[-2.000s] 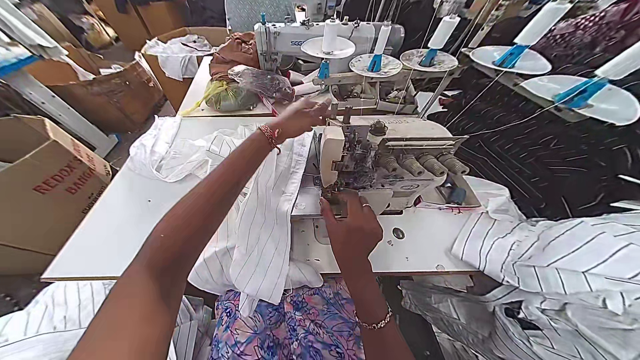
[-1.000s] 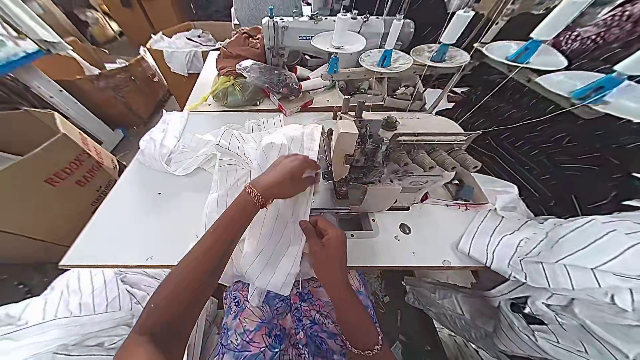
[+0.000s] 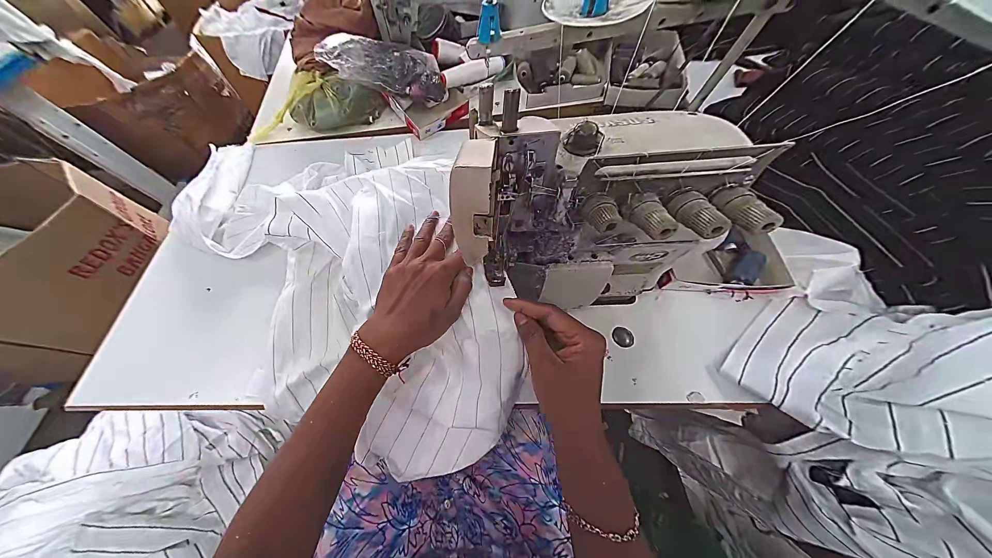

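A white fabric piece with dark pinstripes (image 3: 457,387) lies on the white sewing table and hangs over its front edge. At its right side stands an overlock sewing machine (image 3: 620,178), its presser foot area over the fabric's right edge. My left hand (image 3: 422,291) rests palm down on the fabric, fingers slightly spread, just left of the machine head. My right hand (image 3: 562,341) is just in front of the presser foot, thumb and forefinger pinched at the fabric's right edge.
Striped fabric (image 3: 876,380) is heaped at the right and more (image 3: 139,480) at the lower left. A cardboard box (image 3: 77,256) stands left of the table (image 3: 194,325). Behind are bagged items (image 3: 337,101), thread cones (image 3: 473,71) and small boxes of spools. Threads run above the machine.
Two seconds ago both hands were at the machine head. The left hand has since come down onto the fabric, and the fabric's right edge now lies at the presser foot. The view has moved closer.
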